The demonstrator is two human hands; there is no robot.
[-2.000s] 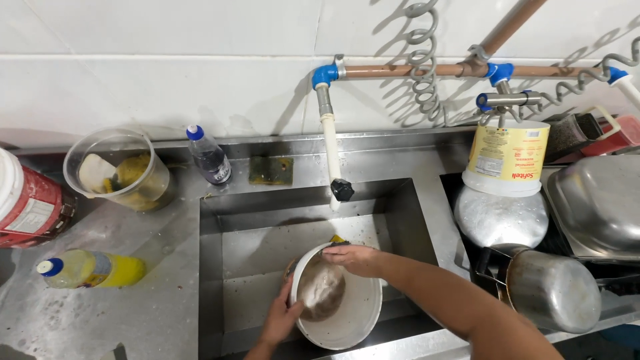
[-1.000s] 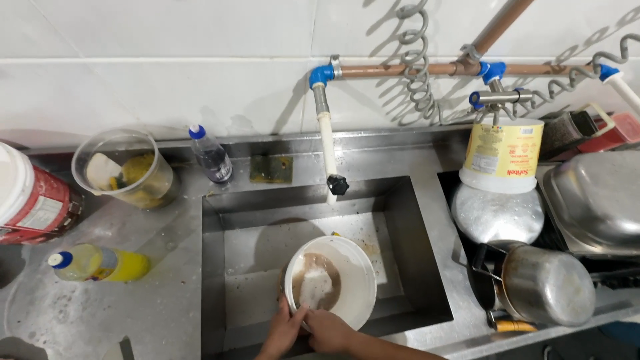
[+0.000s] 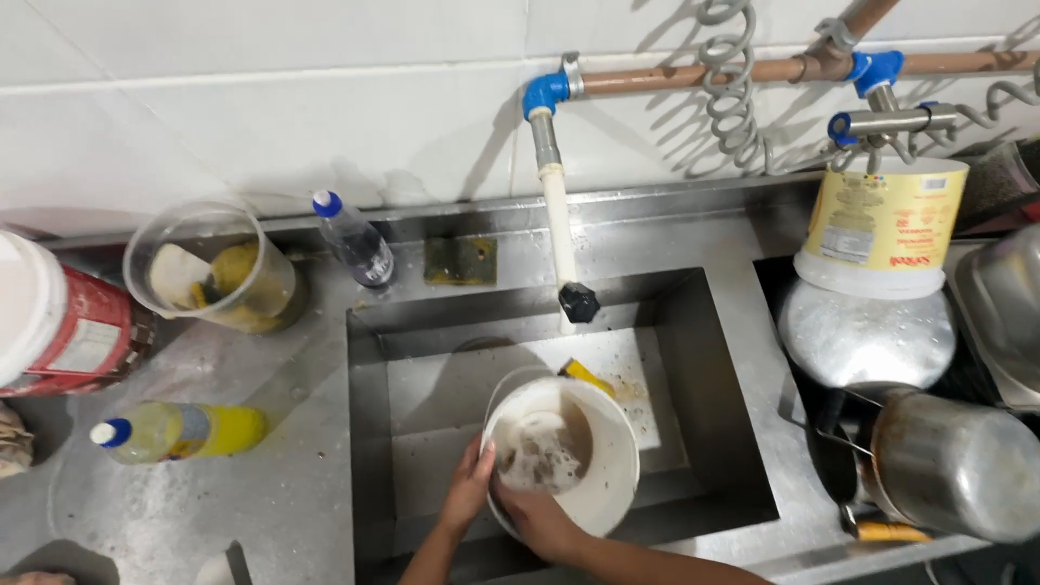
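A white plastic bucket with foamy brownish water in it is tilted inside the steel sink. My left hand grips its left rim, beside the thin wire handle. Inside the near left part of the rim, my right hand reaches down by the foam; its fingers are largely hidden, so I cannot tell whether they hold anything. A yellow object, perhaps a sponge, lies on the sink floor just behind the bucket. Above the sink hangs a white pipe tap with a black knob.
Left of the sink are a yellow-liquid bottle, a clear tub with sponges, a red bucket and a dark-liquid bottle. A worn scouring pad lies behind the sink. At right stand a yellow container and a metal pot.
My right hand has moved from the bucket's far rim to its near left side. My left hand stays at the left side. The foamy water has shifted within the bucket.
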